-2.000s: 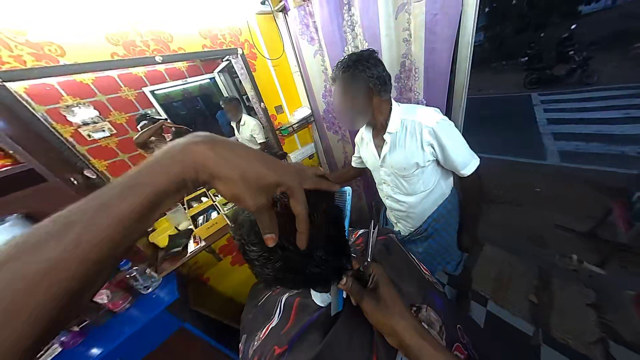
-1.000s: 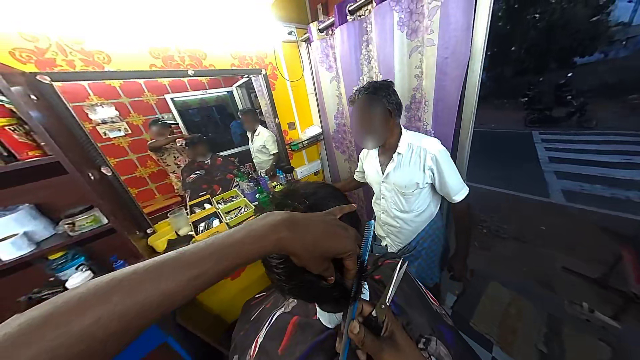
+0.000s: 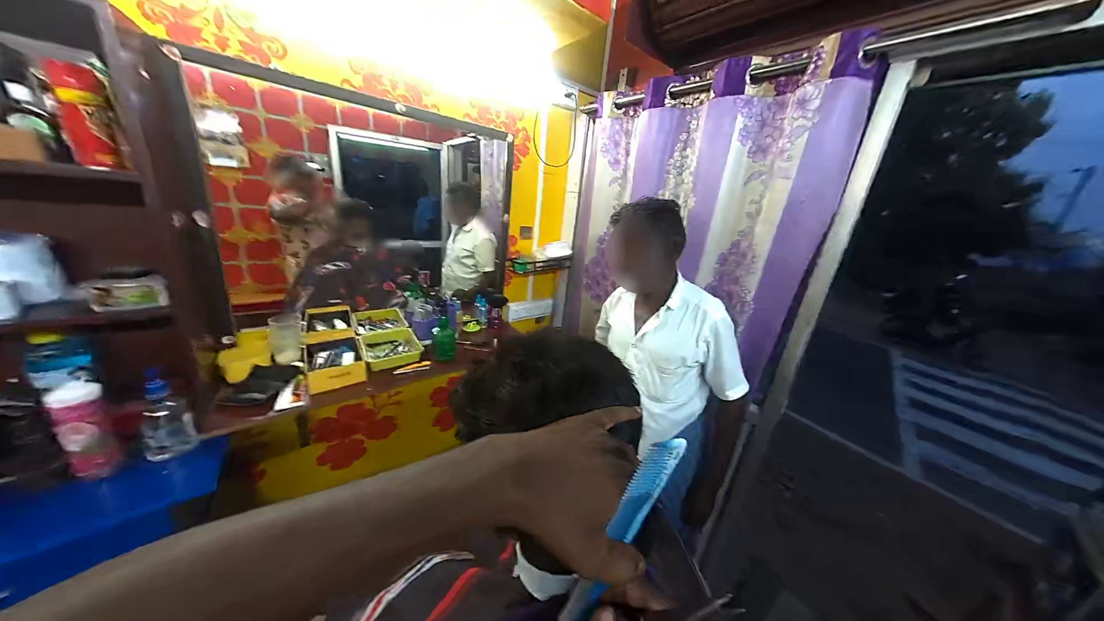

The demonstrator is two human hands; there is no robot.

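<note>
My left hand (image 3: 569,492) lies spread against the side and back of the dark hair (image 3: 543,379) of a seated person in a dark striped cape (image 3: 431,595). Its thumb overlaps a blue comb (image 3: 642,487), which slants up beside that head. At the bottom edge, my right hand (image 3: 638,599) shows only in part, around the comb's lower end. Scissors (image 3: 711,606) stick out to the right of this hand, mostly cut off by the frame. A white band (image 3: 539,573) circles the seated person's neck.
A person in a white shirt (image 3: 677,354) stands just beyond the seated person. At left are a wall mirror (image 3: 388,198), a counter with yellow trays (image 3: 336,366), bottles (image 3: 168,423) and shelves (image 3: 78,181). Purple curtains (image 3: 724,172) hang beside a dark glass door or window (image 3: 949,431).
The view has swung, with hands and seated head now lower in it. The comb is more upright beside my left hand, and less of my right hand and the scissors shows.
</note>
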